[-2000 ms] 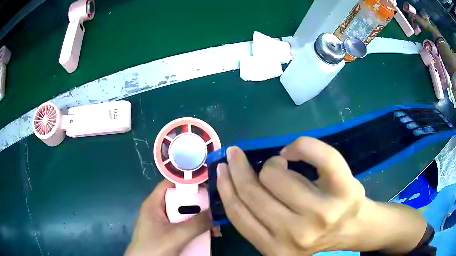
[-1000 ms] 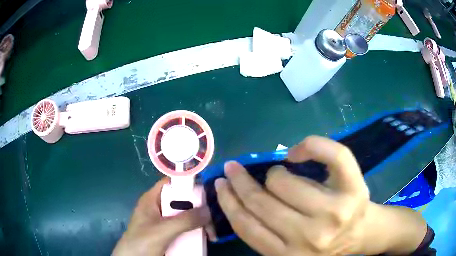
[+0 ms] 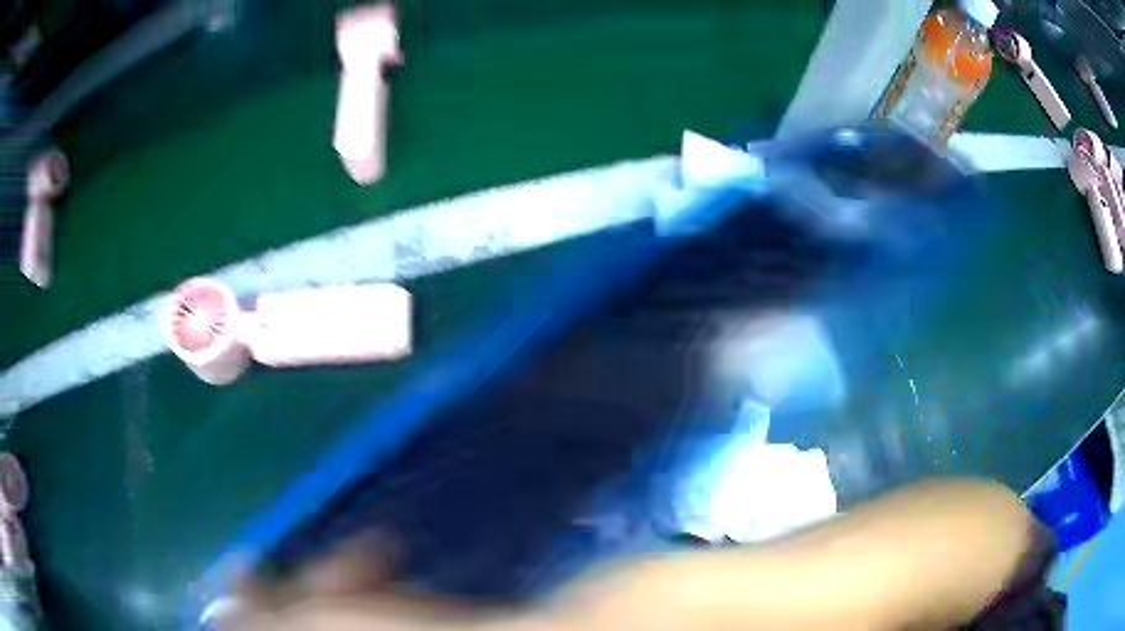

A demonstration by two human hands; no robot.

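A long dark strip with bright blue edges (image 3: 531, 431) is blurred and lies slantwise across the middle of the view, from bottom left to upper right. My right hand (image 3: 358, 598) is blurred at the bottom left, at the strip's lower end, and appears to grip it; its forearm crosses the bottom from the right. My left hand is not in view, nor is the fan it held. A crumpled white cloth (image 3: 777, 493) lies on the green surface just above the forearm. The strip mostly hides the dispenser bottle.
A pink fan (image 3: 333, 325) lies left of the strip, near the worn white divider (image 3: 457, 240). More fans lie beyond it (image 3: 362, 117), at far left (image 3: 41, 222) and at far right (image 3: 1098, 197). An orange drink bottle (image 3: 944, 68) stands beside the pale post (image 3: 851, 62).
My right hand has swung left with the strip, which now spans the middle. My left hand and its fan have left the view. The white cloth has come into sight. The view has shifted.
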